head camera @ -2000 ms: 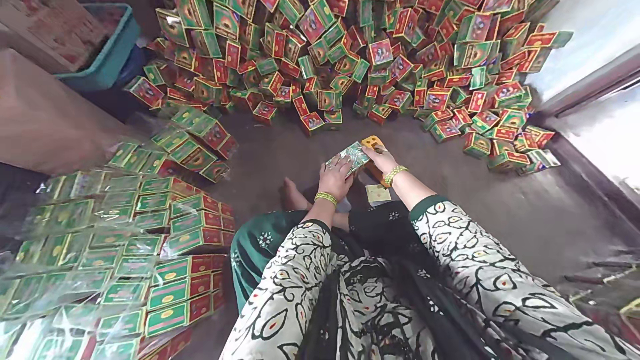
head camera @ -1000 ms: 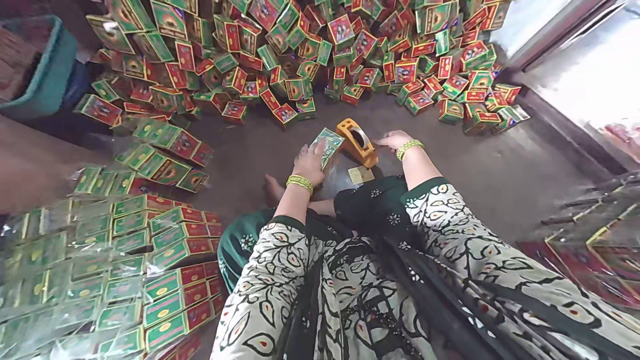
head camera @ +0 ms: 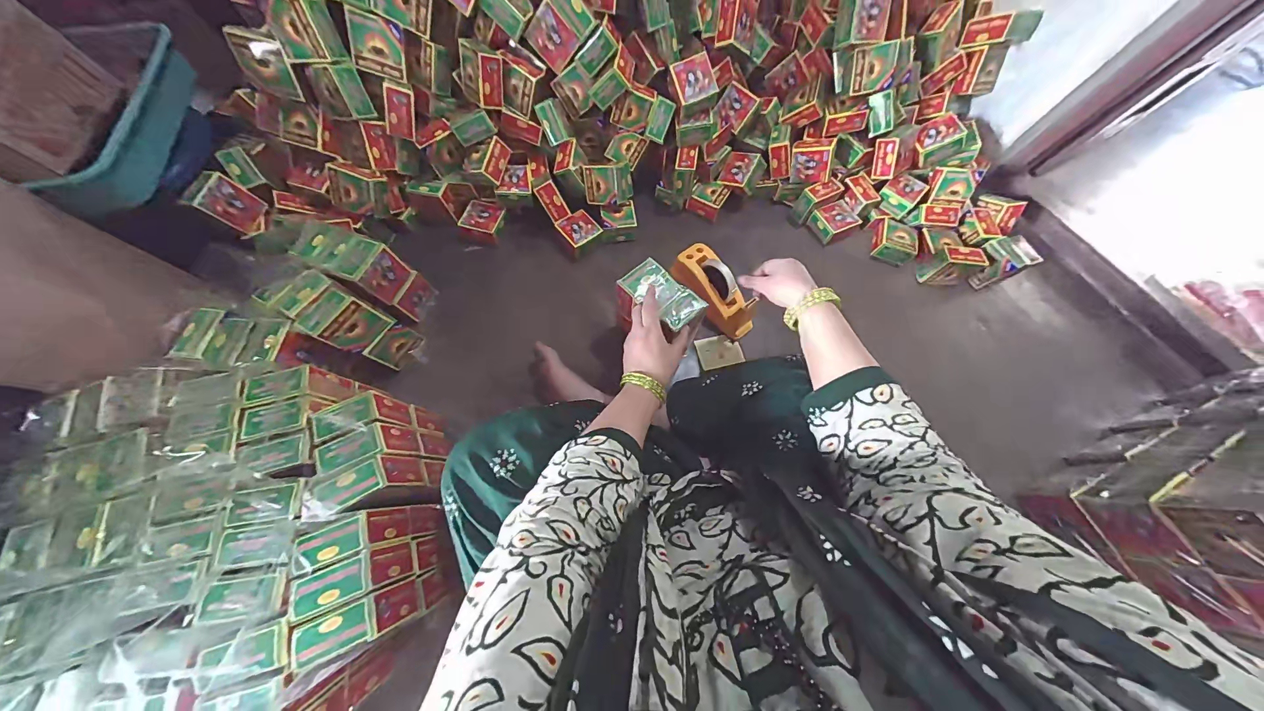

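Observation:
My left hand [head camera: 652, 336] is closed around a green and red printed carton [head camera: 660, 294], which looks glossy on top. Just right of it an orange tape dispenser [head camera: 713, 288] with a roll of tape stands on the floor. My right hand [head camera: 780, 283] is at the dispenser's right side, its fingertips pinched together near the tape; whether tape is between them is too small to tell. A small yellowish card or packet [head camera: 719, 353] lies on the floor below the dispenser, near my knee.
A large heap of loose green and red cartons [head camera: 612, 183] spreads across the floor ahead. Stacked cartons under clear film [head camera: 336, 553] stand at left, with a teal tub [head camera: 148, 128] behind. More stacked cartons [head camera: 1165, 533] are at lower right. A door sill [head camera: 1116, 267] edges the floor at right.
Two seconds ago both hands were together at the carton and the orange dispenser. My right hand has since moved off to the dispenser's right side, while my left hand keeps the carton.

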